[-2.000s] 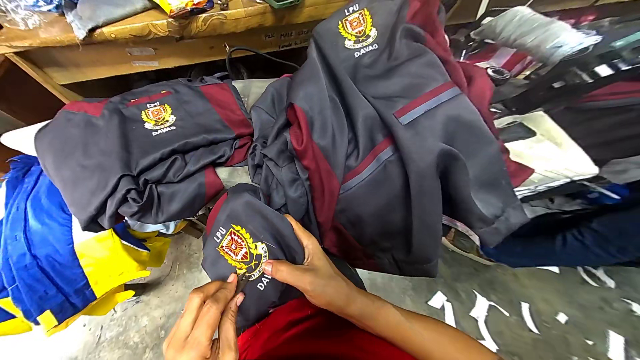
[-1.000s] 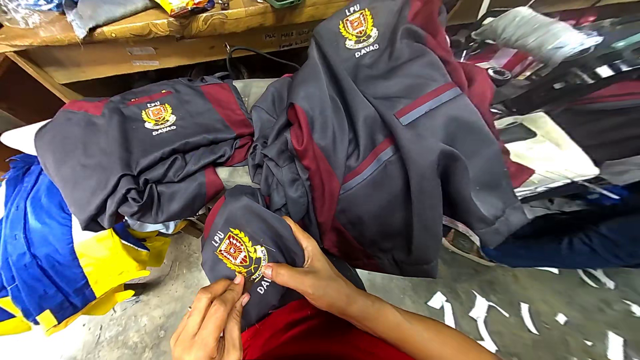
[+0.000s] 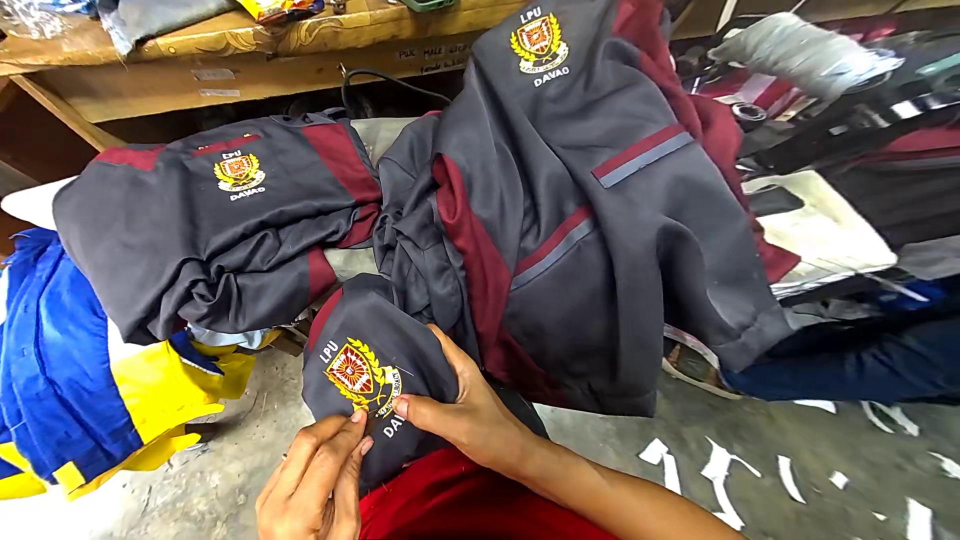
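Observation:
A dark grey cloth piece (image 3: 352, 307) with maroon trim and an embroidered crest (image 3: 358, 373) lies over a red garment at my lap. My right hand (image 3: 469, 416) grips its right side, with the thumb on top beside the crest and the other fingers hidden beneath. At the crest's lower edge, the fingertips of my left hand (image 3: 319, 469) are drawn together against the cloth; whether they pinch fabric or a thread cannot be told. Fine loose threads stick up near the crest. A grey and maroon garment (image 3: 570, 300) with a matching crest is heaped just beyond.
Another crested grey garment (image 3: 150, 232) lies at the left, above blue and yellow clothing (image 3: 67, 322). A wooden table (image 3: 135, 90) stands behind. At the right are a thread cone (image 3: 802, 56), a white panel (image 3: 832, 225) and a person's dark trouser leg (image 3: 862, 360). White scraps (image 3: 720, 472) litter the floor.
My left hand has shifted slightly right and up along the crest's lower edge. My right hand keeps its hold on the cloth.

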